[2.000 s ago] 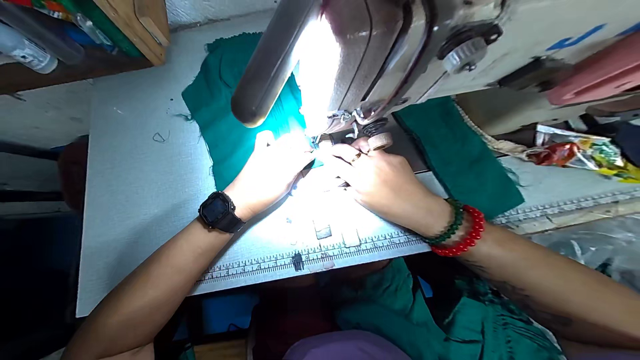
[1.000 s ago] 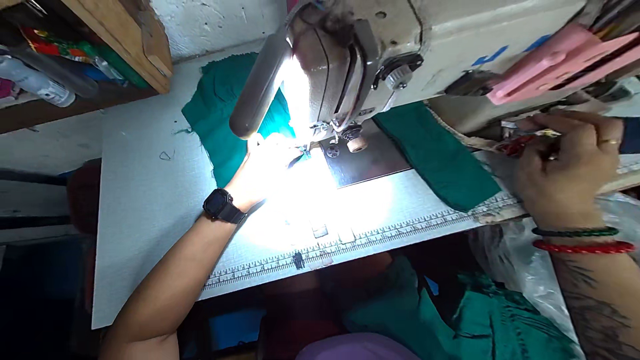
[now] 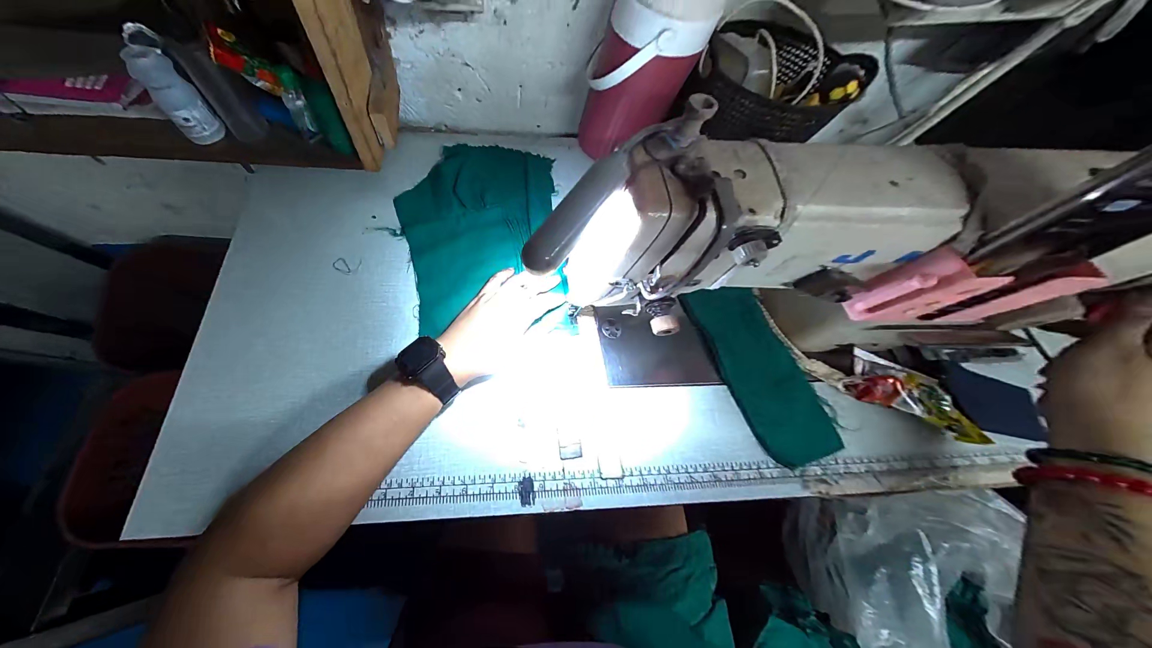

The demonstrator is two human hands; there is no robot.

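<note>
My left hand (image 3: 504,324), with a black watch on its wrist, rests on green fabric (image 3: 477,225) beside the needle area of a sewing machine (image 3: 837,202). Strong lamp glare washes out its fingers. At the right edge of the view my right hand (image 3: 1102,378), with green and red bracelets, is raised near the machine's right part; its fingers are blurred and partly cut off. A strip of green fabric (image 3: 765,378) lies right of the metal needle plate (image 3: 661,351).
A printed ruler scale (image 3: 666,481) runs along the table's front edge. Shiny packets (image 3: 918,391) lie at the right. Behind the machine stand a red jug (image 3: 639,90) and a black basket (image 3: 783,99). A wooden shelf (image 3: 337,81) is at upper left, a plastic bag (image 3: 909,558) below right.
My right hand has left the needle area, passed over the packets at the right, and is now at the far right edge. My left hand has stayed on the fabric. The view has shifted.
</note>
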